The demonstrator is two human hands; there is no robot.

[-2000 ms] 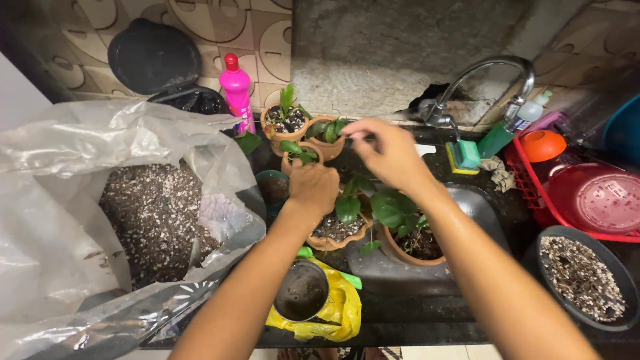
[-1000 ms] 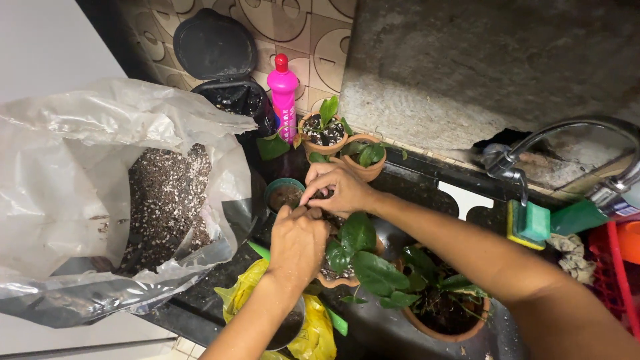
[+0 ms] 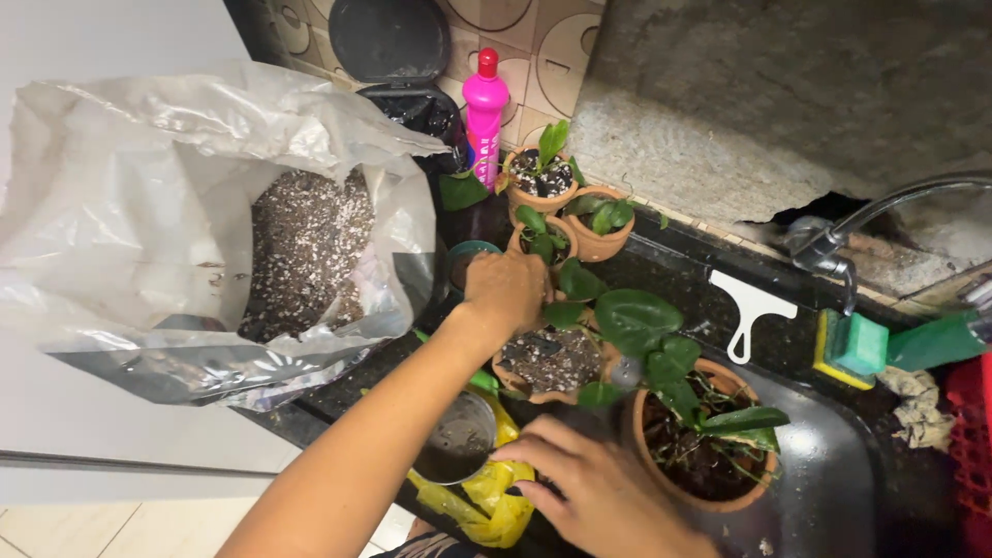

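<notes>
My left hand [image 3: 508,291] reaches to the near rim of a small terracotta pot [image 3: 559,242] with a leafy plant; its fingertips are hidden, so any hold cannot be told. Below it, a terracotta pot of potting mix [image 3: 552,360] holds a broad-leaved plant [image 3: 637,322]. My right hand [image 3: 577,480] hovers with fingers apart near a round metal container [image 3: 457,438] on a yellow plastic bag [image 3: 496,504]. To its right, a larger terracotta pot [image 3: 643,434] with a plant stands in the sink. Two more small potted plants [image 3: 542,198] [image 3: 601,240] stand behind.
A big plastic bag of potting mix [image 3: 310,248] stands at left. Behind are a pink bottle [image 3: 485,116] and a lidded black bin [image 3: 418,116]. The faucet [image 3: 821,240], a white squeegee [image 3: 750,310], a sponge [image 3: 852,349] and a red rack [image 3: 973,434] are at right.
My hands, together over the pots a second ago, are now apart. The right hand has come back toward the metal container, uncovering the white squeegee. The view has shifted.
</notes>
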